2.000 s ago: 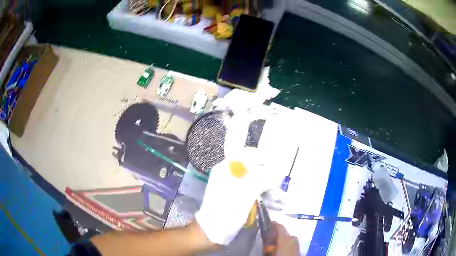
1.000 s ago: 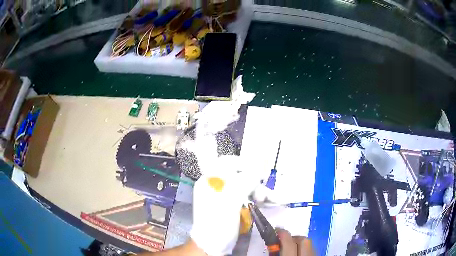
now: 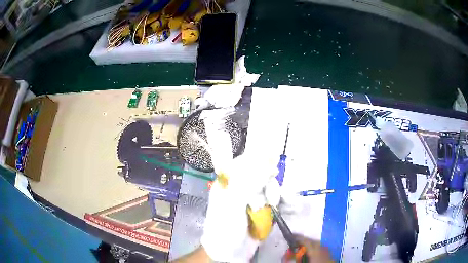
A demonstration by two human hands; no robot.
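My left hand (image 3: pixel 231 215) wears a white glove with a yellow patch and reaches up at the middle, its fingers near the dish. A yellow unit (image 3: pixel 260 222) sits against the glove's right side; the glove seems to hold it, but the fingertips blend into the white paper. My right hand (image 3: pixel 310 252), bare and cut off by the bottom edge, holds the orange-black handle of pliers (image 3: pixel 285 229). The pliers' tips are at the top right of the yellow unit. A white rounded piece (image 3: pixel 272 194) lies just above the tips.
A round dish of small dark parts (image 3: pixel 191 144) is beyond the glove. A blue-purple screwdriver (image 3: pixel 281 167) and slim blue pen (image 3: pixel 317 192) lie right. A phone (image 3: pixel 216 49), foam tray (image 3: pixel 110 57) and circuit boards (image 3: pixel 152 99) are further back. A dark power tool (image 3: pixel 400 215) lies right, a blue-parts box (image 3: pixel 45 138) left.
The camera view has shifted and levelled. The yellow unit now shows more fully beside the glove. The right hand and pliers sit slightly further right and lower.
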